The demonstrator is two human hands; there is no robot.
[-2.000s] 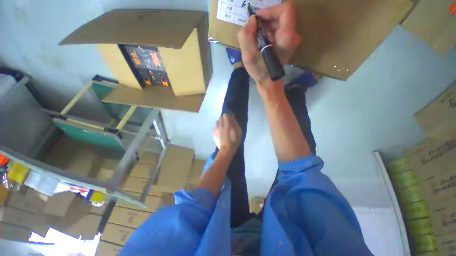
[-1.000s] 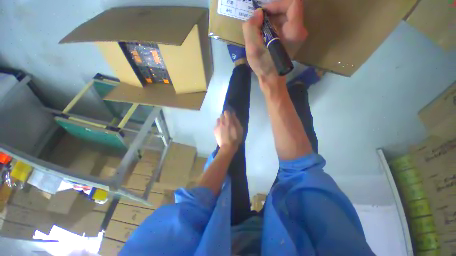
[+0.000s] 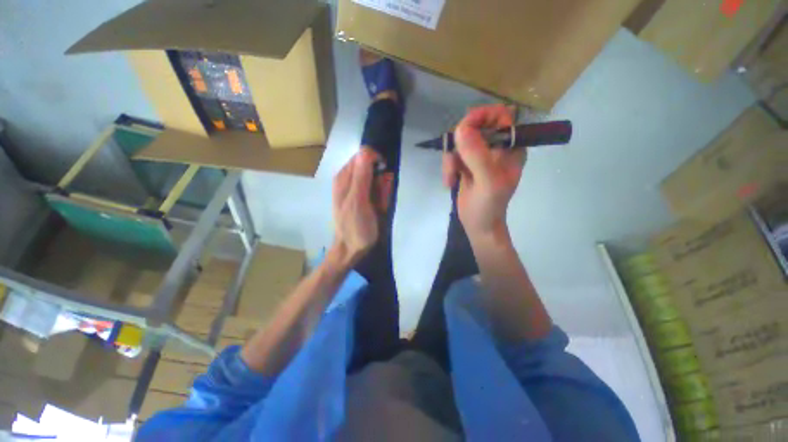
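My right hand [image 3: 488, 168] holds a black marker pen [image 3: 540, 134] level, below the large carton [image 3: 484, 47]. The pen's bare tip points left, towards my left hand. My left hand [image 3: 359, 207] is raised in front of my leg, its fingers curled around a small dark object [image 3: 378, 167], perhaps the pen cap. The carton is cut off by the top edge. A white printed label [image 3: 415, 9] shows on it, partly out of view. Neither hand touches the carton.
An open carton [image 3: 289, 95] with dark and orange product boxes [image 3: 218, 91] stands at upper left. Below it is a metal frame table [image 3: 186, 259]. Stacked cartons [image 3: 717, 285] stand at right, beside yellow-green packs [image 3: 665, 345]. My foot [image 3: 378, 78] is near the large carton.
My right hand has moved down off the label with the pen and turned it level. My left hand has come up off my leg. The cartons now sit higher and further left in view.
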